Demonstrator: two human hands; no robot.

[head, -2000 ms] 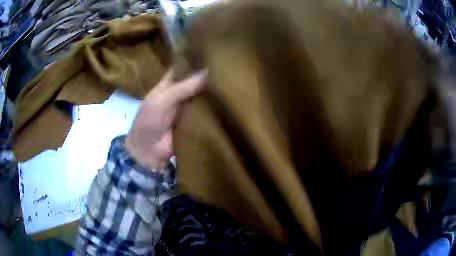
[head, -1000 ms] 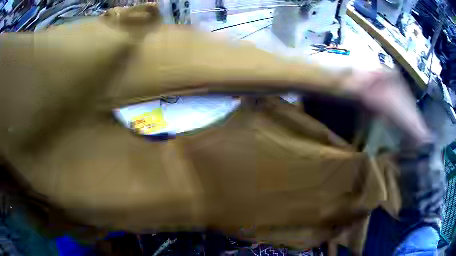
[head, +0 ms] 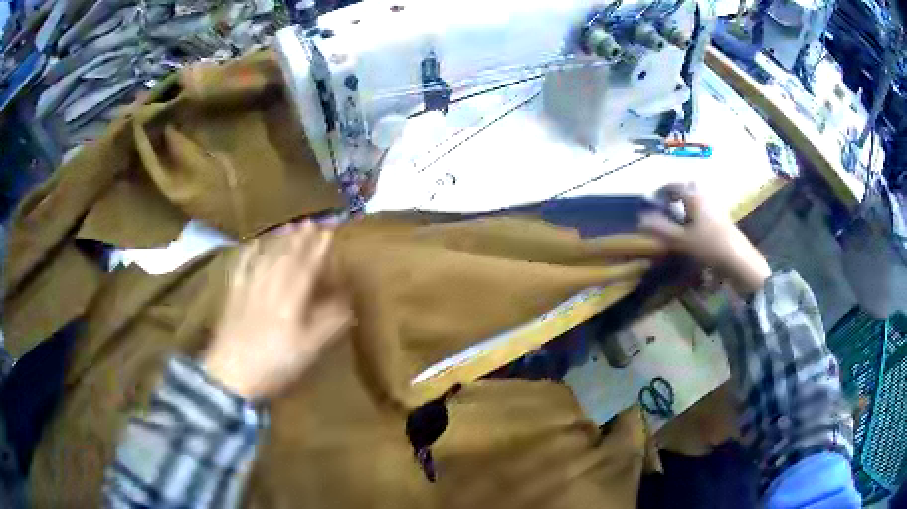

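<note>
A mustard-brown garment (head: pixel 467 283) with dark navy cloth (head: pixel 597 211) along its far edge lies over the front of the machine table and hangs over its edge. My left hand (head: pixel 283 308), slightly blurred, lies flat on the brown cloth with its fingers pointing toward the machine's needle end. My right hand (head: pixel 696 234) holds the garment's edge at the right between thumb and fingers. The white sewing machine (head: pixel 477 50) stands behind the cloth; its presser foot is hard to make out.
Snips with blue-and-orange handles (head: pixel 686 149) lie on the table at right. Dark looped scissors (head: pixel 656 396) lie on a lower pale surface. A green basket (head: pixel 885 398) stands at far right. Grey cut pieces (head: pixel 99 50) are heaped at back left. The table's wooden edge (head: pixel 517 348) shows.
The brown cloth, lifted and blurred before, now lies lower over the table. The machine is more fully in view. My left hand now shows on the cloth; my right hand has moved slightly left.
</note>
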